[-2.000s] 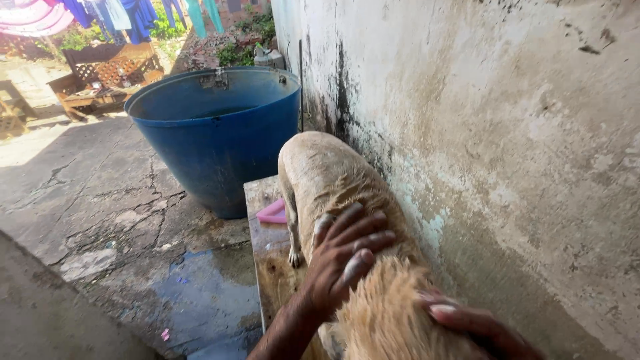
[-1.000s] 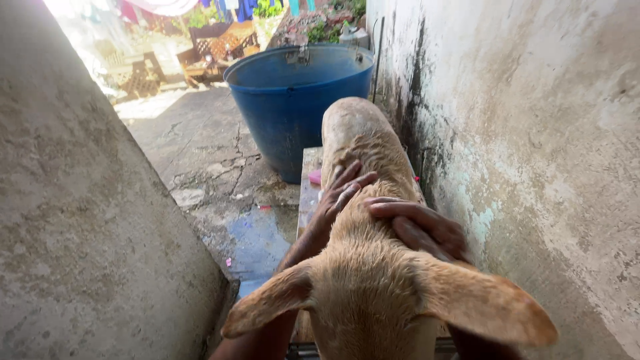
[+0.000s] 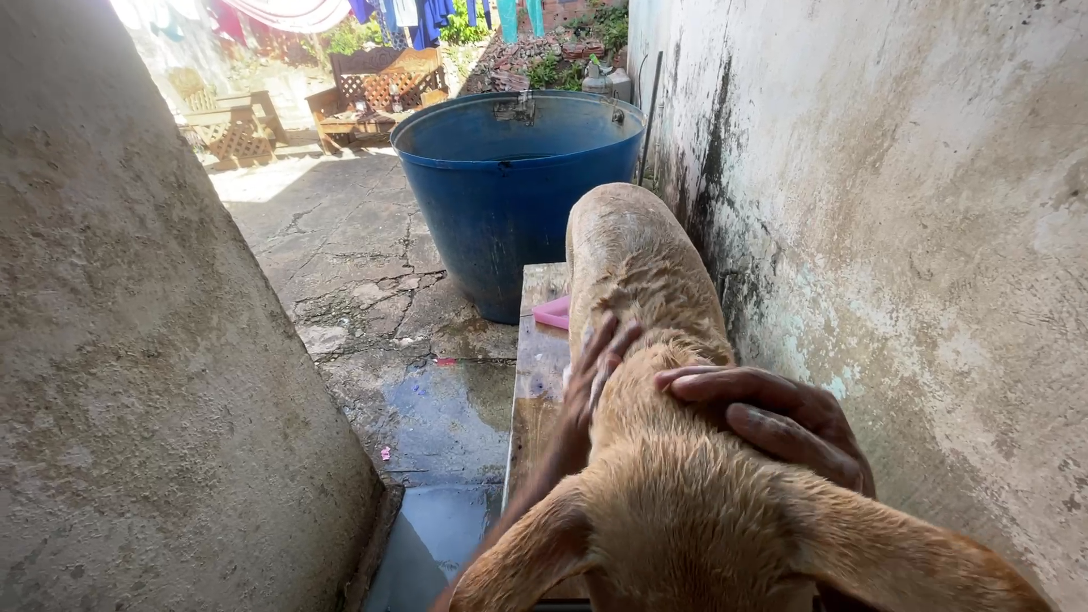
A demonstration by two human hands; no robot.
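A tan dog with wet fur [image 3: 646, 280] stands on a wooden bench or table [image 3: 535, 382], its head nearest me and its rump toward the yard. My left hand [image 3: 592, 374] lies flat along the left side of its neck and shoulder, fingers apart. Across the right side of the neck rests my right hand [image 3: 773, 416], its fingers slightly bent and holding nothing. Whitish residue shows on my left fingers. A pink plastic object [image 3: 552, 312] lies on the boards left of the dog, partly hidden by its body.
A big blue plastic tub [image 3: 518, 204] stands beyond the bench. A stained wall [image 3: 901, 212] runs close on the right, another wall [image 3: 170, 340] on the left. The cracked concrete floor [image 3: 365, 246] bears a puddle [image 3: 442, 425]. Wooden furniture [image 3: 382, 89] and hanging laundry are farther back.
Since two seconds ago, the dog's head has come into view with both ears showing, and my right hand has moved onto the side of its neck. The view has shifted.
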